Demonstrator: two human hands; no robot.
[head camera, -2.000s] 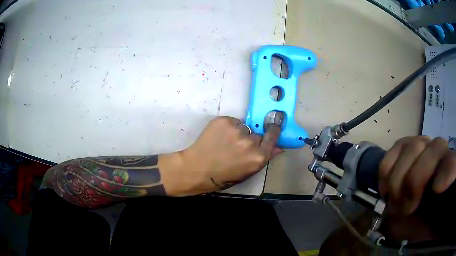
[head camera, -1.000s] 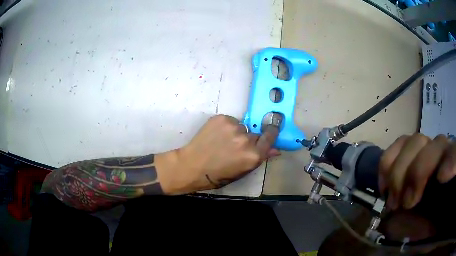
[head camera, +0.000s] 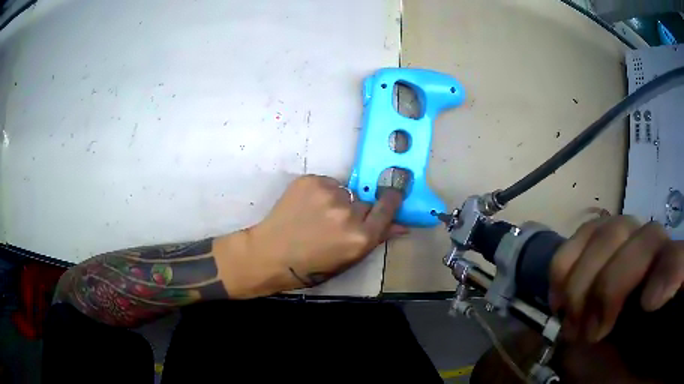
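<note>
A bright blue controller shell (head camera: 420, 142) lies on the bench, across the seam between its white and tan parts. My left hand (head camera: 319, 232) holds the shell's lower end, with the index finger at the lower large opening; the thumb is partly hidden. My right hand (head camera: 619, 274) is closed around the black body of the power screwdriver (head camera: 517, 251). The screwdriver's metal feed head (head camera: 469, 223) points left, and its thin bit meets the shell at the screw hole of the lower right grip. Part of the right hand fades into shadow.
A thick dark feed hose (head camera: 585, 135) rises from the feed head to the upper right. A pale case (head camera: 654, 142) with vents stands at the right edge. Small dark specks lie on the tan surface (head camera: 517, 75). A thin tube hangs below the screwdriver.
The shell, both hands and the screwdriver appear slightly further left in the picture, as does the bench seam. The left hand's hold and the bit's place at the lower grip look the same.
</note>
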